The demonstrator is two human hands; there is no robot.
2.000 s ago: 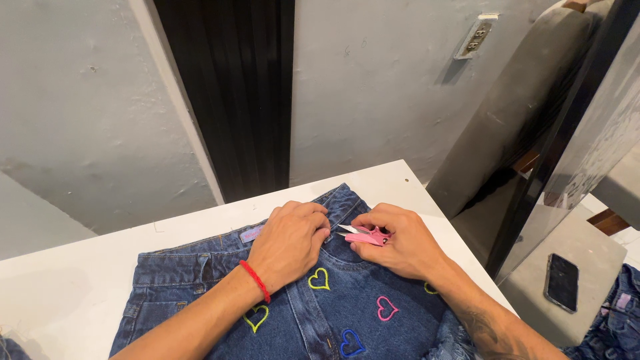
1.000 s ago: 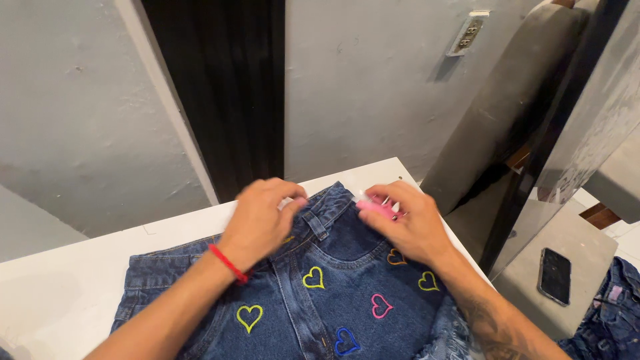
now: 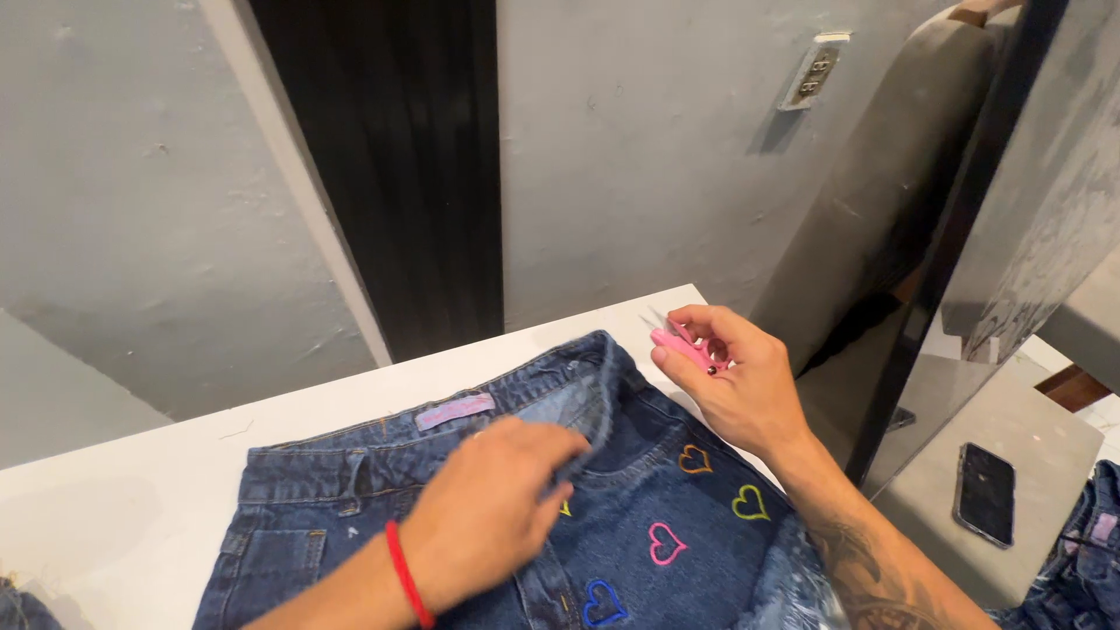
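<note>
Blue denim shorts (image 3: 630,525) with embroidered hearts in pink, yellow, orange and blue lie on a white table (image 3: 157,472). Their waistband is at the far side, with a pink label (image 3: 455,411) inside the back. My left hand (image 3: 499,499), with a red bracelet at the wrist, grips the front waistband edge between thumb and fingers and lifts it, slightly blurred. My right hand (image 3: 735,367) holds pink thread snips (image 3: 687,347) just beyond the right end of the waistband; their pointed blades are apart and touch no cloth.
A dark phone (image 3: 986,494) lies on a grey surface at the right, beside more denim (image 3: 1085,551). Frayed denim (image 3: 22,608) shows at the lower left. A loose thread (image 3: 236,430) lies on the table. Behind stands a grey wall with an outlet (image 3: 815,72).
My left hand has moved from above the waistband onto its front edge, which is now raised. The snips were close at the waistband two seconds ago and are now away from it.
</note>
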